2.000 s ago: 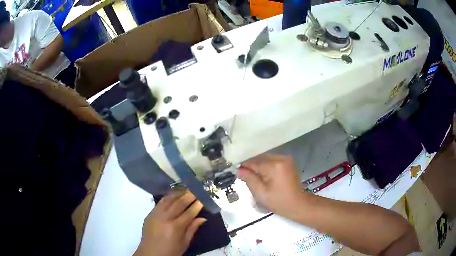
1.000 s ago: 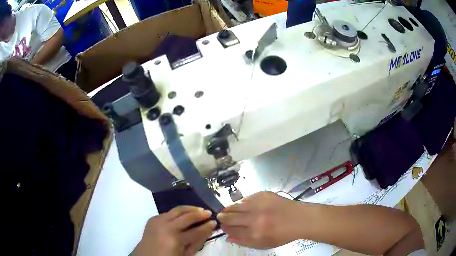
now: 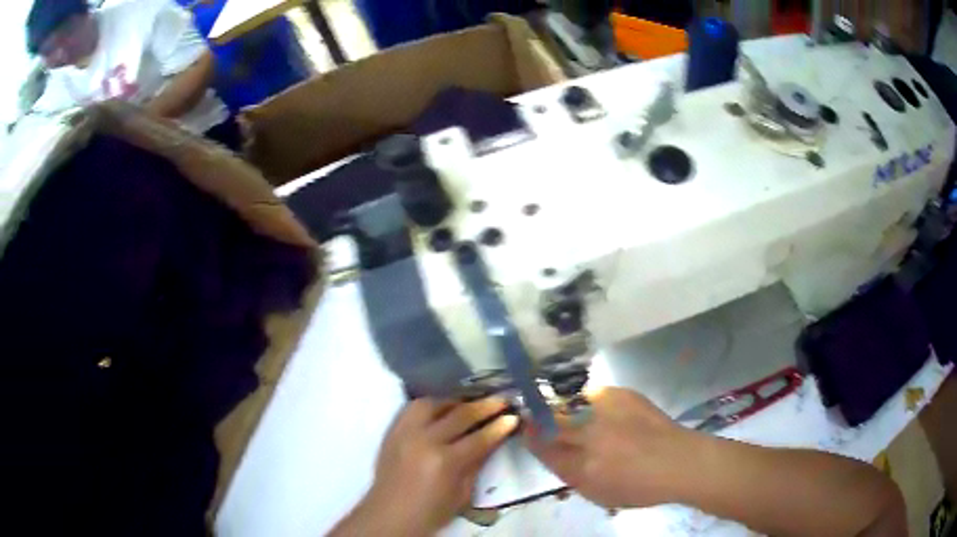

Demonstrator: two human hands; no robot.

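The white sewing machine head (image 3: 672,231) stands in front of me, blurred by motion. A curved grey strip (image 3: 504,330) runs down its front. My left hand (image 3: 436,456) is at the needle area, fingers bent together at the left of the strip. My right hand (image 3: 619,446) is close beside it, just right of the strip's lower end. A little dark material shows at the left fingertips, but the hands hide most of it, and I cannot tell how the right hand holds it. Red-handled snips (image 3: 771,391) lie on the bed to the right.
A carton of dark pieces (image 3: 278,215) stands at the left, and another carton (image 3: 394,100) is behind the machine. Dark pieces (image 3: 871,346) are stacked at the right end. A person in a white shirt (image 3: 152,63) is at the back left. A blue spool (image 3: 713,52) stands behind the machine.
The view has swung left, so the machine appears farther right. My hands have moved up closer to the needle area, and the dark piece is now mostly hidden.
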